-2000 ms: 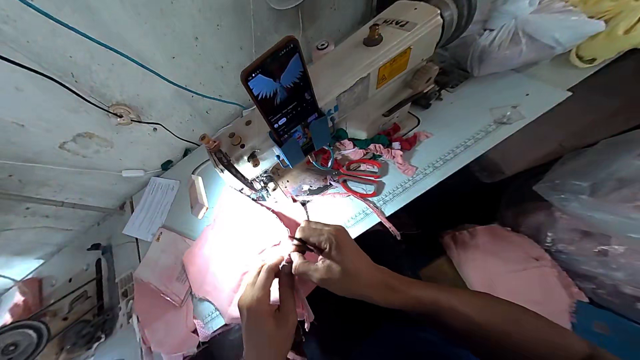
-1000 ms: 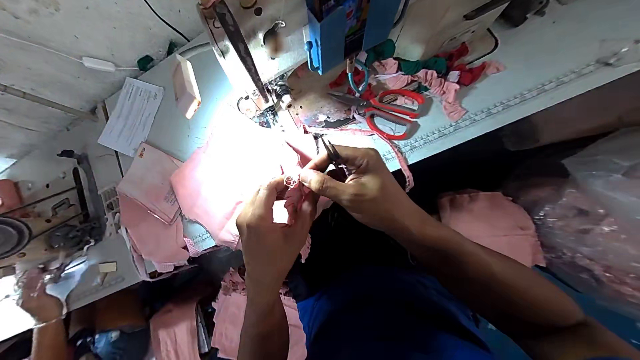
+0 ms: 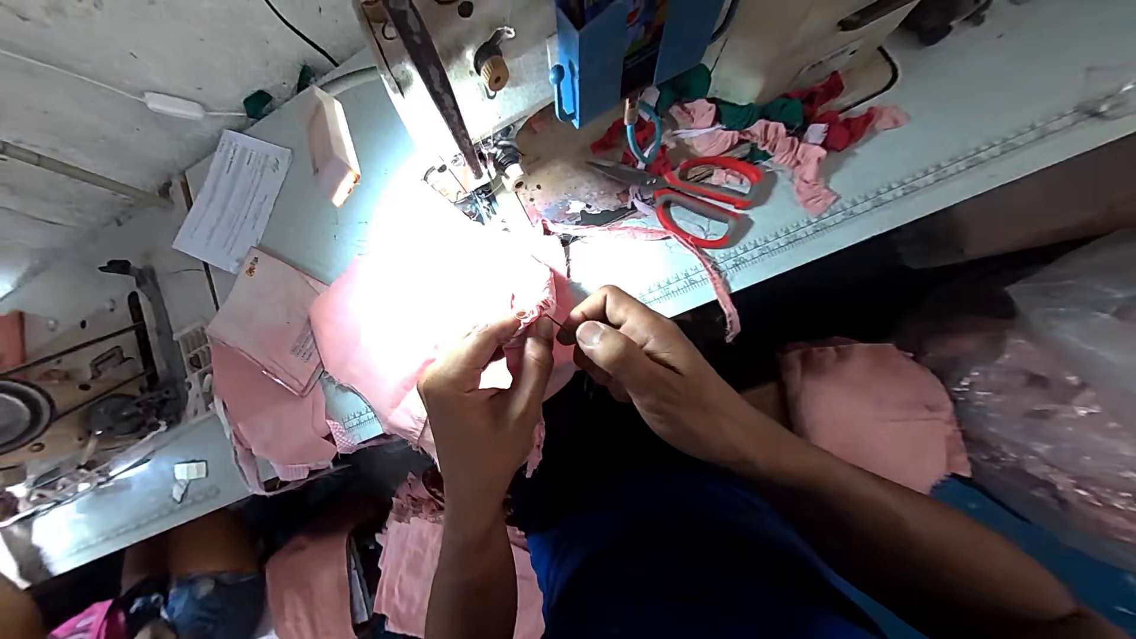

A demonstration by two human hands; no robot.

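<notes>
Pink fabric (image 3: 355,319) lies on the sewing table below the needle area of a sewing machine (image 3: 506,169), brightly lit. My left hand (image 3: 484,390) pinches a gathered edge of it between thumb and finger. My right hand (image 3: 630,355) is close beside, thumb and forefinger closed on a thin dark tool or thread whose tip meets the cloth; which of the two cannot be told. Red-handled scissors (image 3: 701,200) rest on the table to the right of the machine's needle, half on a narrow pink strip (image 3: 714,284) that hangs over the table edge.
Pink, red and green scraps (image 3: 790,133) lie behind the scissors. Printed papers (image 3: 232,200), a small box (image 3: 333,146) and stacked pink pieces (image 3: 266,324) are at left. A clear plastic bag (image 3: 1056,382) is at right. Another person's legs (image 3: 213,568) show at lower left beside another machine.
My right hand has drawn slightly away from my left; one second ago their fingertips were together and dark-bladed snips showed in the right hand. The view swung down and closer since two seconds ago.
</notes>
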